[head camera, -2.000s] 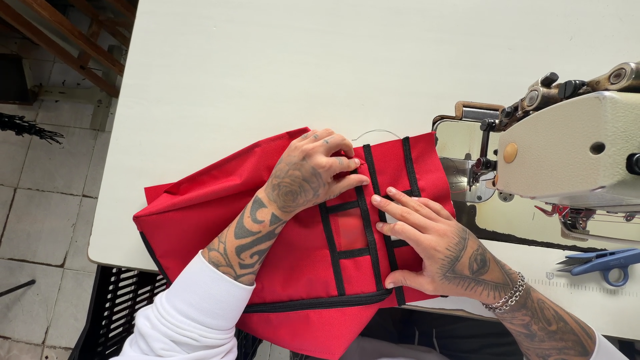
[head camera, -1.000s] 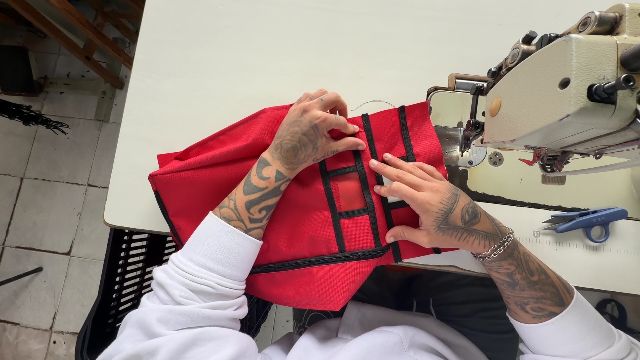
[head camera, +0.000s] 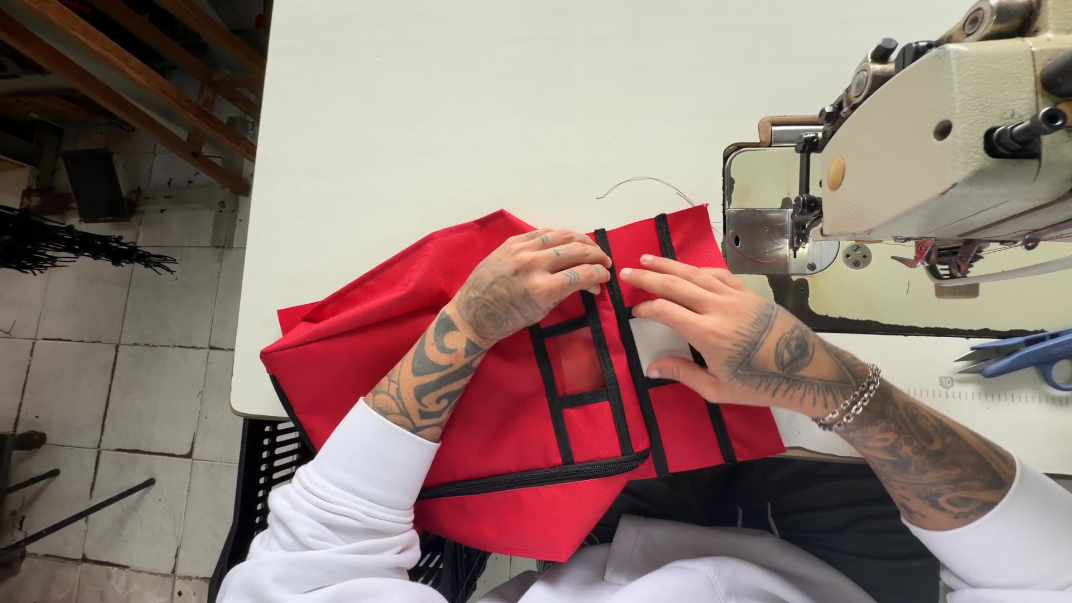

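A red fabric piece point(head camera: 494, 402) with black binding strips, small window openings and a black zipper point(head camera: 536, 476) lies over the front of the white table. On its upper middle rests my left hand point(head camera: 536, 280), fingers curled, fingertips at a vertical black strip; whether they pinch cloth is hidden. My right hand point(head camera: 703, 327) lies palm down with fingers spread on a red panel point(head camera: 682, 427) at the right, over a second window opening. A thin loose thread point(head camera: 645, 179) curves above the panel's top edge.
An industrial sewing machine point(head camera: 913, 142) stands at the right, its metal needle plate point(head camera: 758, 241) near the panel. Blue-handled thread snips point(head camera: 1017, 356) lie below it on the white table point(head camera: 469, 100). A black plastic crate point(head camera: 272, 469) sits under the table's front left edge.
Both hands stay in nearly the same places on the red fabric. Between the earliest frame and now the view has shifted somewhat.
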